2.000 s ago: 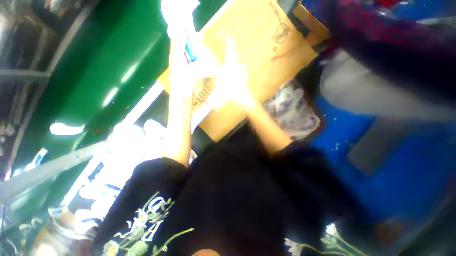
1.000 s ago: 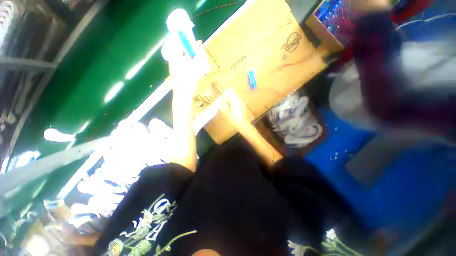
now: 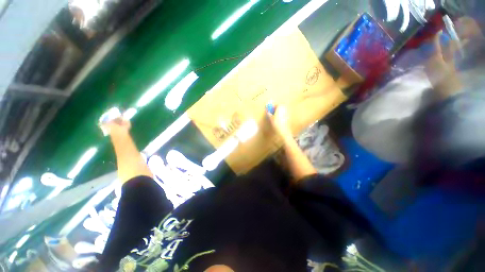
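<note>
My left hand (image 3: pixel 118 126) is out over the green belt, its fingers around a small, overexposed white part that looks like a housing half (image 3: pixel 110 114); its full outline is not clear. My right hand (image 3: pixel 281 118) is over the cardboard (image 3: pixel 276 64), its fingertips on a blue battery cell (image 3: pixel 271 109). A glossy white housing half (image 3: pixel 220 154) lies at the cardboard's near-left edge, its head on the cardboard.
Another white shell (image 3: pixel 181 91) and a thin wire (image 3: pixel 223 62) lie on the green belt (image 3: pixel 127 64). White housings (image 3: pixel 178 172) are heaped near my left arm. A box of blue cells (image 3: pixel 364 42) stands at upper right. A coworker's hand (image 3: pixel 441 66) shows at right.
My left hand has moved left over the belt from beside the cardboard. My right hand has moved forward to the blue cell that lay loose. The coworker's arm has moved off the cell box.
</note>
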